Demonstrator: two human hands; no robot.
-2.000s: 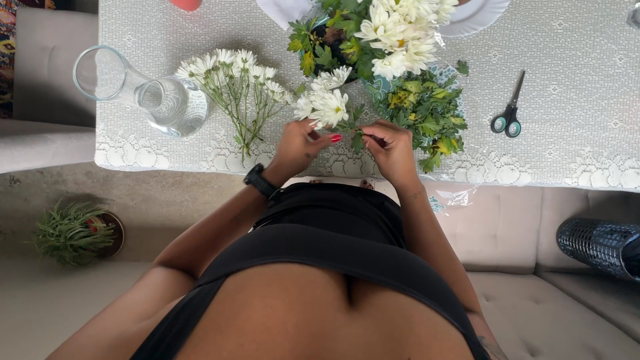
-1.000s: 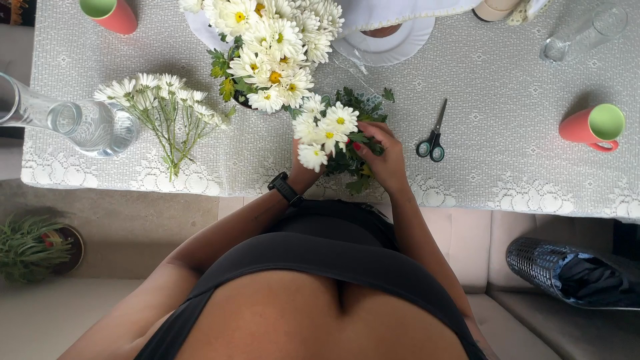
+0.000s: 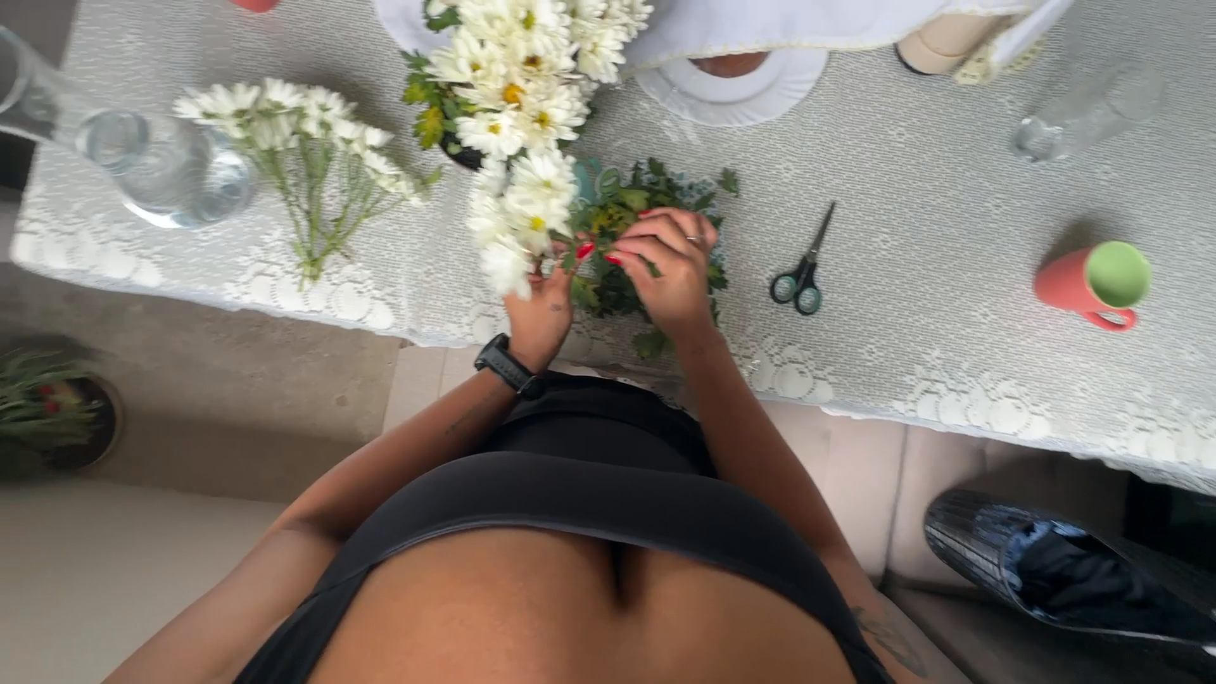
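Note:
Near the table's front edge my left hand (image 3: 543,309), with a black watch at the wrist, is closed round the stems of a small bunch of white daisy-like flowers (image 3: 521,223). My right hand (image 3: 670,261) pinches green leaves at those stems, just right of the left fingertips. Beneath and around the right hand lies a heap of cut green leaves (image 3: 698,199). Behind the held bunch stands a larger cluster of white flowers (image 3: 518,81) in a dark pot, partly hidden. Several cut white flowers with bare stems (image 3: 318,180) lie to the left.
Scissors (image 3: 807,271) lie right of the leaves. Farther right are a coral mug (image 3: 1083,282) and a drinking glass (image 3: 1092,109). A glass carafe (image 3: 180,176) lies at the left. At the back are a white plate (image 3: 788,90) and white cloth (image 3: 779,24). Lace covers the table (image 3: 912,237).
The held flowers now tilt left of the leaf heap, where one second ago they stood in front of it. My right fingers have come close to the left fingertips. The view has shifted.

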